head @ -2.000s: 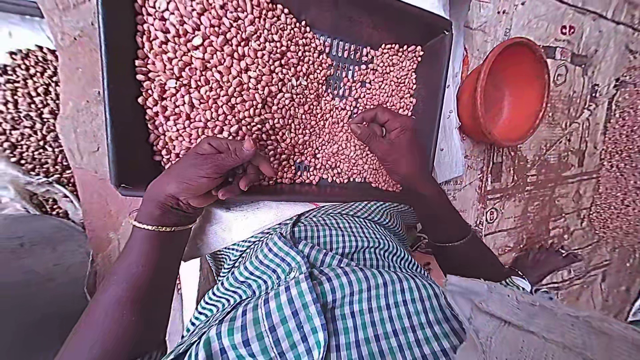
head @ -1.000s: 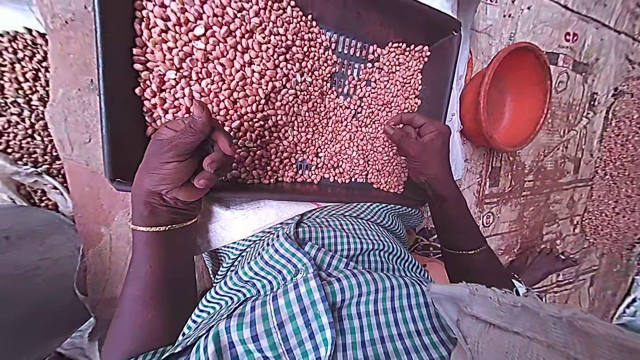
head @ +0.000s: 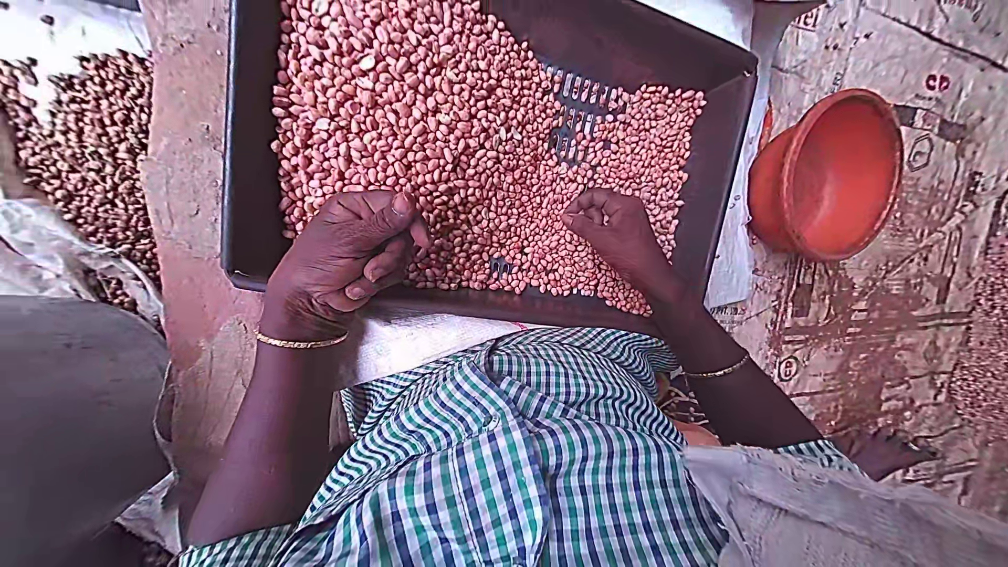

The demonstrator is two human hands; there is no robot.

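Observation:
A black plastic tray with a slotted bottom (head: 720,181) lies before me, tilted slightly in view. Shelled peanuts with pink skins (head: 441,118) cover most of it, heaped thicker at the left. My left hand (head: 350,256) is over the tray's near left part, its fingers curled and the thumb near the fingertips; whether a peanut is inside cannot be seen. Above the peanuts at the right is my right hand (head: 618,236), with thumb and forefinger tips close together. Anything between those tips is too small to tell.
An orange plastic bowl (head: 846,173) rests tipped on printed sheeting (head: 827,315) right of the tray. Darker nuts or pods (head: 94,157) lie in a pile at the far left, above a grey rounded object (head: 71,425). A bare foot (head: 882,453) shows at lower right.
My left hand has moved right, farther over the peanuts, since a second ago. My right hand has shifted slightly left; two seconds ago the hands were closer together.

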